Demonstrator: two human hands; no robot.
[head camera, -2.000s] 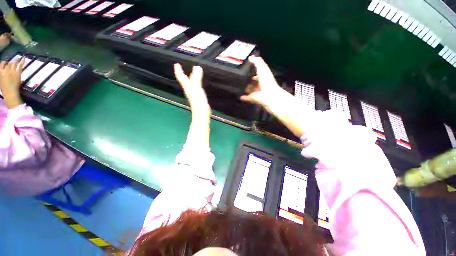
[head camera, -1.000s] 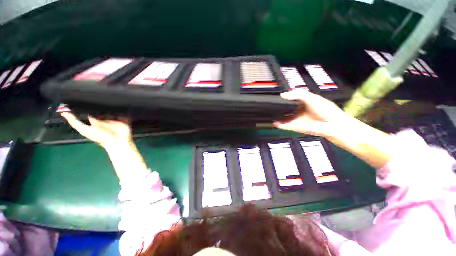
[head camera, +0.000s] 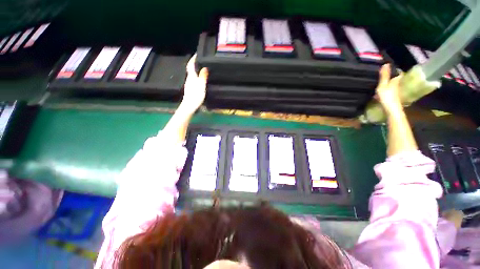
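A black foam phone tray (head camera: 295, 65) with four lit smartphones sits on top of a pile of stacked trays (head camera: 284, 100) behind the near tray. My left hand (head camera: 196, 86) is at the pile's left end, thumb and fingers against the top tray's side. My right hand (head camera: 388, 86) is at its right end, fingertips on the top tray's corner. A second foam tray (head camera: 263, 197) lies flat on the green bench in front of me, with four smartphones in its slots; one white-screened smartphone (head camera: 281, 160) shows a red and orange mark near its bottom.
Another tray (head camera: 171, 73) with three lit phones stands left of the pile. A yellow-wrapped post (head camera: 416, 86) rises beside my right hand. More phones in a dark tray (head camera: 455, 163) lie at the right. A blue stool (head camera: 73, 215) and a neighbour's pink sleeve (head camera: 23, 202) are at lower left.
The tray carried in my hands has moved right and now rests on the pile by the post. My left hand has shifted right to its left end. The view has turned right since the earliest frame.
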